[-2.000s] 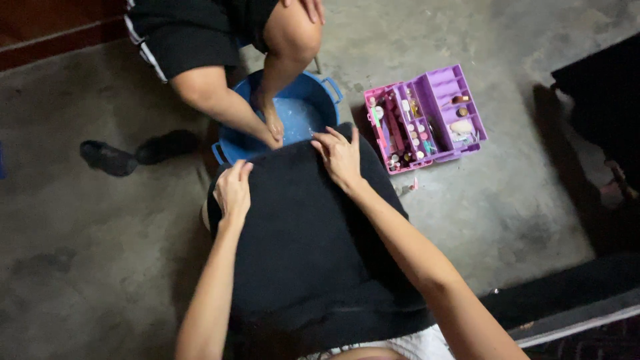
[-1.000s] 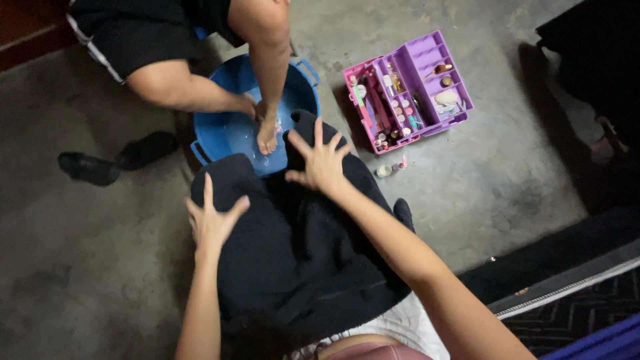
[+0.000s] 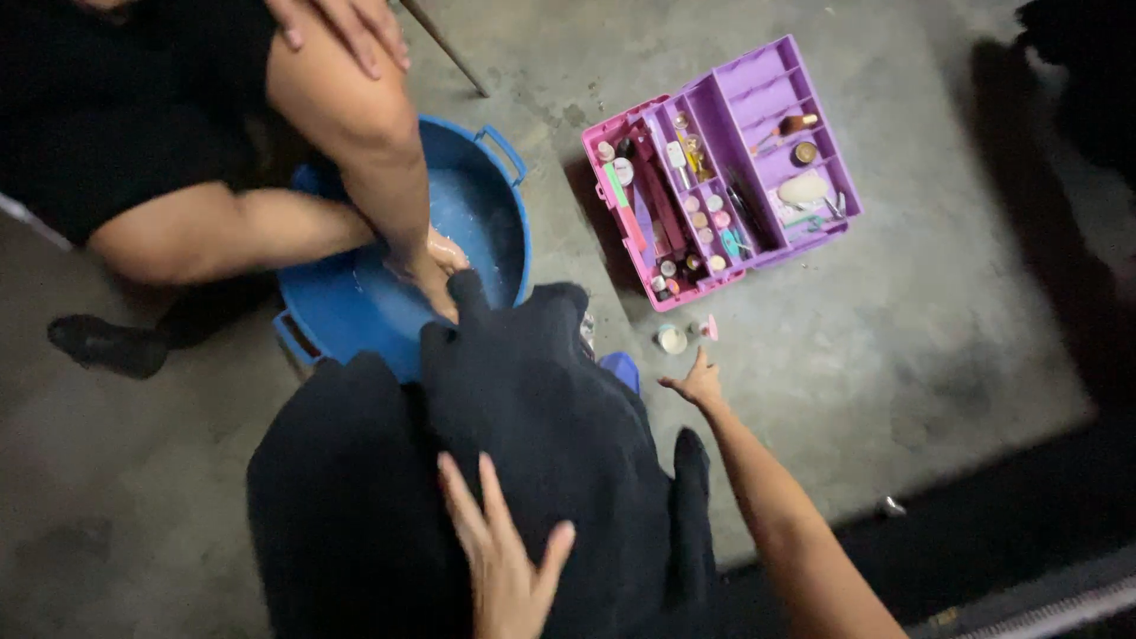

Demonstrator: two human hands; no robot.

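A black cloth [image 3: 541, 399] lies over my lap. My left hand [image 3: 510, 550] rests on it with fingers spread, holding nothing. Out to the right, my right hand [image 3: 697, 382] reaches over the floor, fingers apart, just below a small open jar [image 3: 671, 338] and a small item with a pink top [image 3: 709, 327]. Beyond them stands an open pink and purple plastic caddy box [image 3: 723, 169] holding small bottles, pots and tools. Another person's feet [image 3: 435, 266] are in a blue plastic basin [image 3: 524, 231] of water, partly hidden by the cloth.
The other person's hand [image 3: 351, 27] is on their knee. A dark shoe [image 3: 106, 346] lies on the concrete floor at left. A thin leg or rod [image 3: 448, 49] stands behind the basin. A blue object [image 3: 621, 371] shows beside the cloth, and a dark object [image 3: 1083, 80] is at upper right.
My right hand has left the black cloth and moved out right toward the small jar. My left hand has moved back over the cloth. The other person's hand now shows on their knee.
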